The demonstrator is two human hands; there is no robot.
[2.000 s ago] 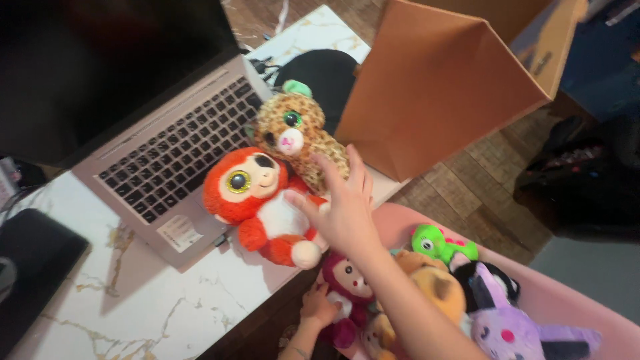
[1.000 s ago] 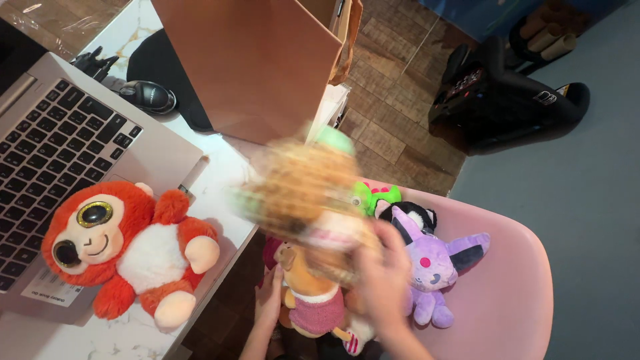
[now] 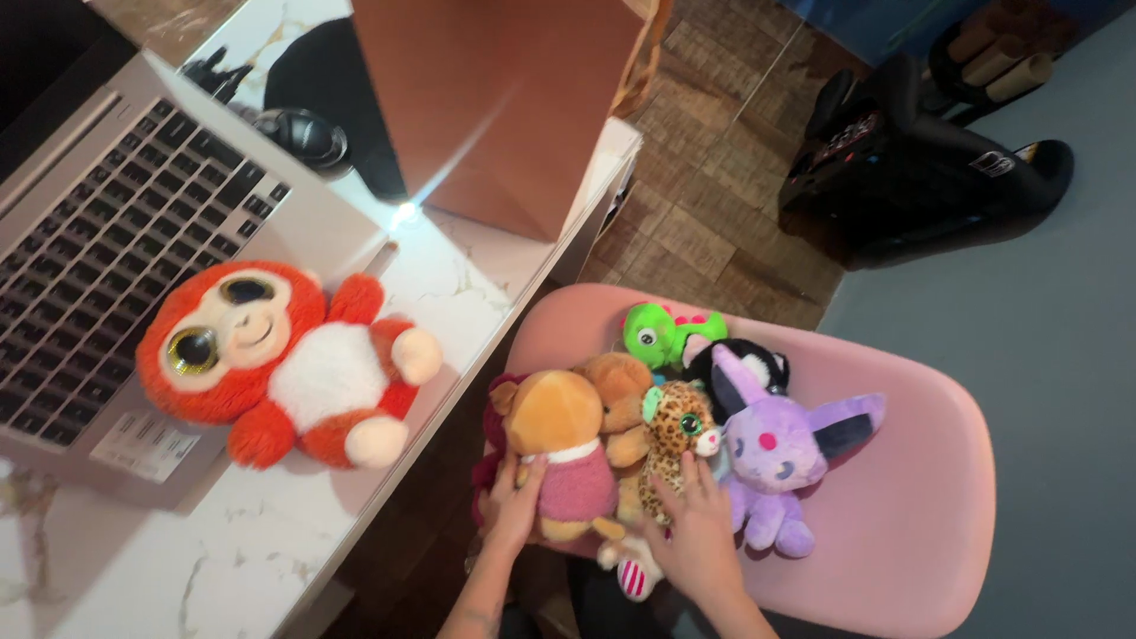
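Several plush toys lie on a pink chair seat (image 3: 896, 497). My left hand (image 3: 515, 506) rests against a tan plush in a pink top (image 3: 572, 479), its grip partly hidden. Fingers spread, my right hand (image 3: 697, 524) touches the leopard-print plush (image 3: 674, 422). Between those two is a brown plush (image 3: 617, 390). A purple plush with long ears (image 3: 772, 444) sits right of my right hand, with a black plush (image 3: 737, 368) and a green one (image 3: 661, 335) behind. On the laptop's edge and table lies a red-orange monkey plush (image 3: 328, 377).
The silver laptop (image 3: 311, 213) is on a marble-patterned table (image 3: 231, 541). A brown paper bag (image 3: 497, 115) stands at the table's far edge, beside a mouse (image 3: 306, 139) on a black pad. Black equipment (image 3: 914, 177) stands on the wooden floor by the wall.
The leopard-print plush, beside the monkey on the laptop two seconds ago, was carried by my right hand to the chair among the other plush toys. The view has shifted toward the chair.
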